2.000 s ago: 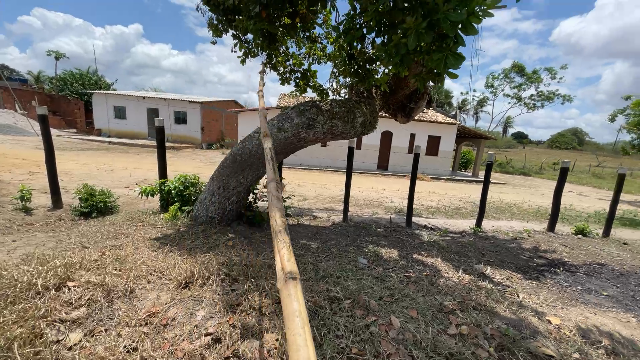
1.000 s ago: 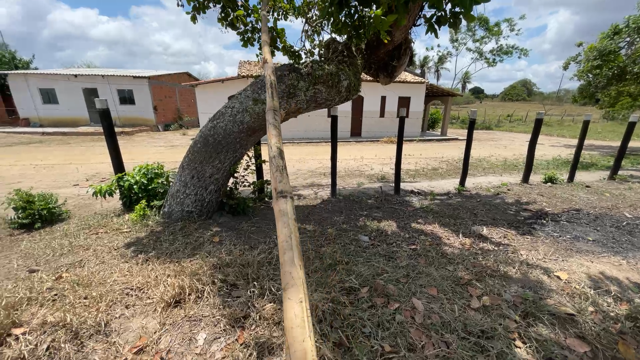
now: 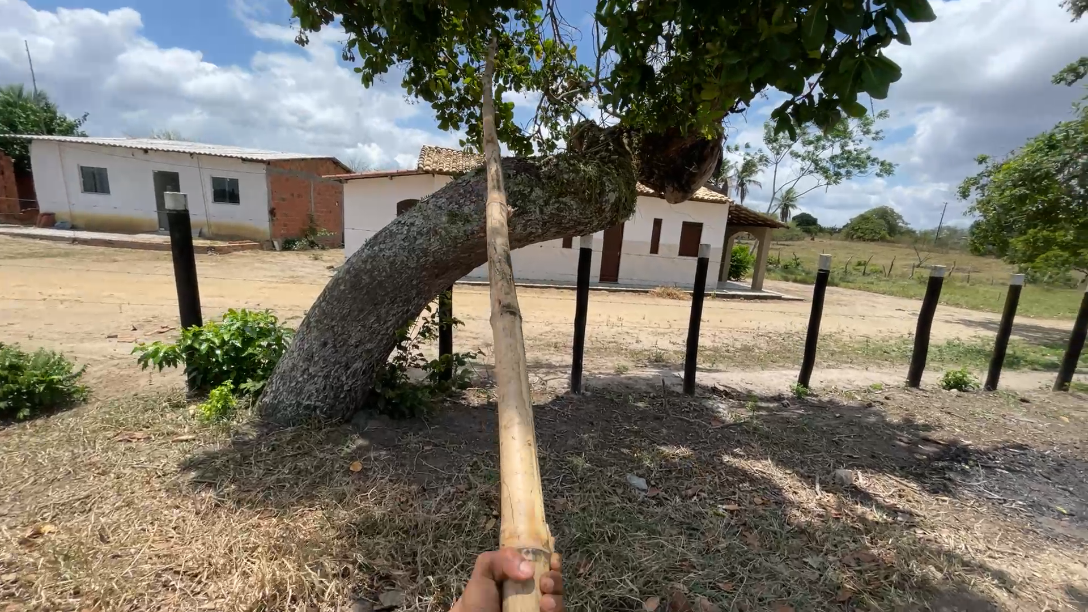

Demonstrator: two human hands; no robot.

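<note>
At the bottom centre of the head view, my left hand grips the lower part of a long bamboo pole. The thumb lies over the pole, and fingertips show at its right side. The pole slants up and away, crossing in front of a leaning tree trunk; its thin far end reaches the green leaves overhead. Whether the tip touches a branch cannot be told. My right hand is out of view.
Dark fence posts with pale tops, such as one post, stand in a row beyond the trunk, with thin wire. Leafy shrubs grow by its base. Dry grass covers the near ground. White houses stand across a dirt road.
My left hand has come into view on the pole; neither earlier frame shows it. The pole still leans up past the trunk.
</note>
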